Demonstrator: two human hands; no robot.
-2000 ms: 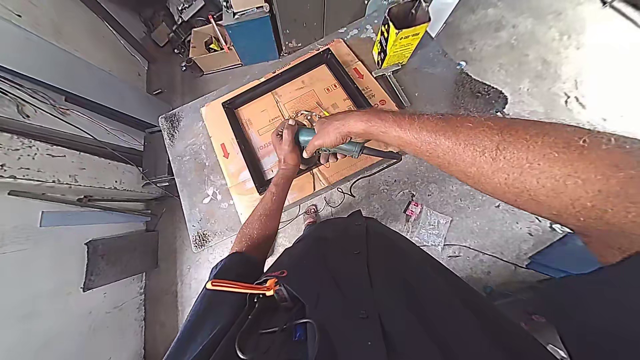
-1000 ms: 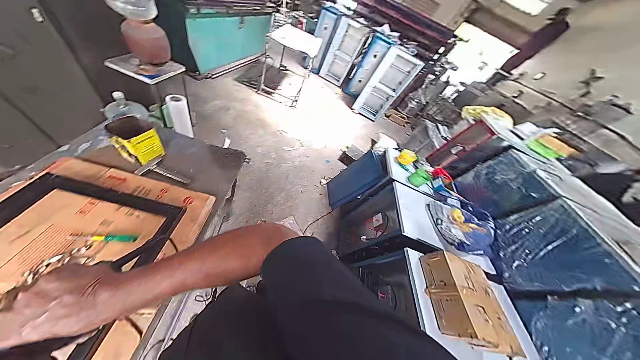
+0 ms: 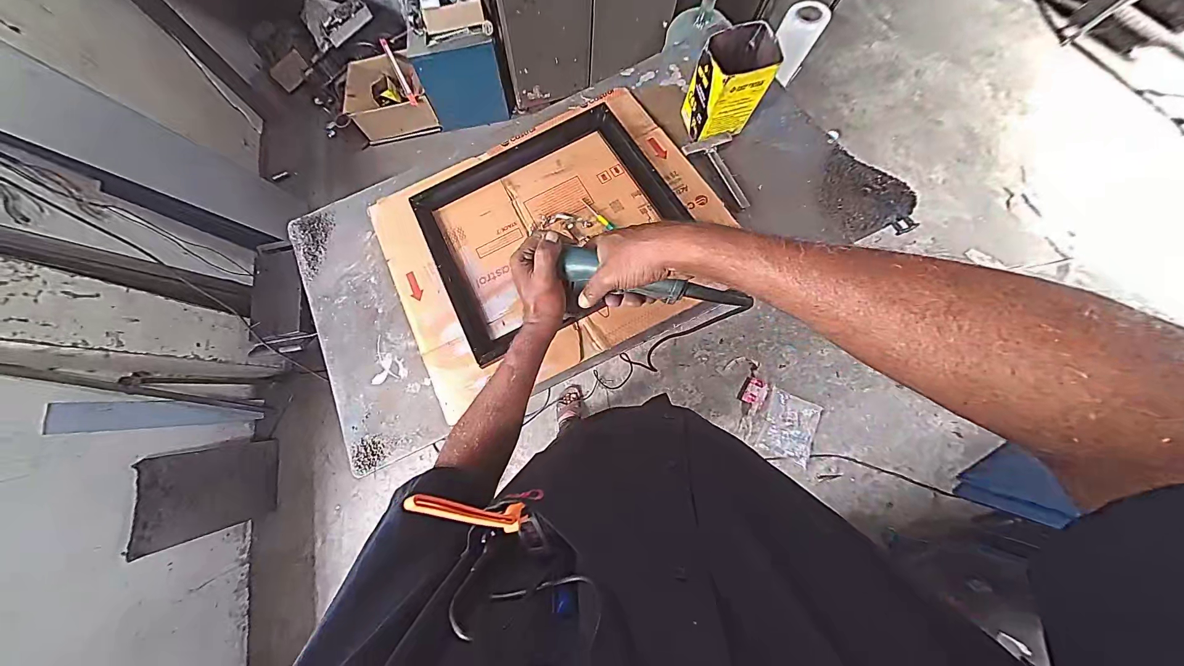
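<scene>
Both my hands are on a green corded power tool (image 3: 580, 265) over the near side of a black rectangular frame (image 3: 453, 277). My right hand (image 3: 638, 259) grips its body, and the dark cord leaves its rear at the right. My left hand (image 3: 541, 282) is closed around the front end; the tool's head is hidden by the fingers. The frame lies on a flattened cardboard sheet (image 3: 407, 250) on a grey worktable (image 3: 338, 324). Just beyond my hands, inside the frame, are small metal pieces (image 3: 566, 222) and a thin green-and-yellow item (image 3: 605, 223).
A yellow-and-black tin (image 3: 731, 88), a metal T-shaped piece (image 3: 726, 176), a white roll (image 3: 803, 32) and a clear bottle (image 3: 694, 32) stand or lie at the back right. A cardboard box (image 3: 388, 97) is beyond the table. Cord (image 3: 652, 356) loops along the near edge; a plastic bag (image 3: 791, 421) lies on the floor.
The view swung right across the workshop and has come back down to the table. Both hands are on the tool, as two seconds ago.
</scene>
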